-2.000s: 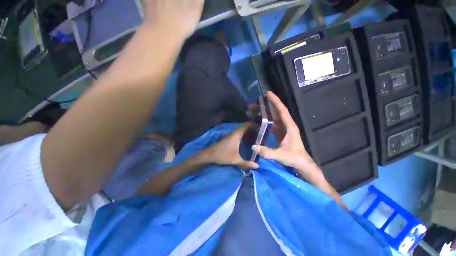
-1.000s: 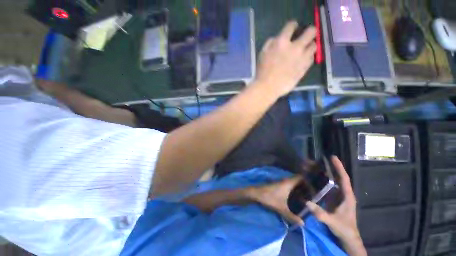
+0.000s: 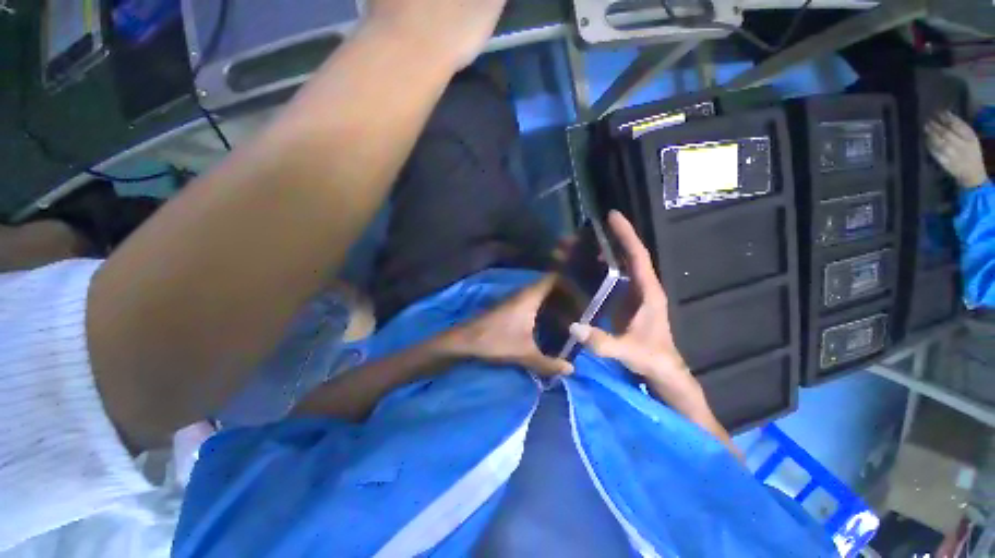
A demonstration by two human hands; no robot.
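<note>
My left hand (image 3: pixel 507 327) and my right hand (image 3: pixel 638 327) are in front of my blue jacket. They hold a dark smartphone (image 3: pixel 597 311) between them, tilted, with its pale edge towards me. My left fingers are at its lower left side. My right thumb presses near its lower end and the fingers are behind its right side. The phone's faces are mostly dark, blurred or covered by fingers, so I cannot tell whether there is more than one item.
A black tray (image 3: pixel 726 316) on the right holds one phone assembly (image 3: pixel 715 172) in its top slot. Another tray (image 3: pixel 802 245) holds several. A person's bare arm (image 3: pixel 251 229) crosses from the left. Another person's hand (image 3: pixel 956 147) is far right. Coupler plates (image 3: pixel 267 49) lie on the bench edge.
The view swung towards the bench and back. My hands still hold the phone in front of my jacket. Another person's hand and blue sleeve now show at the far right.
</note>
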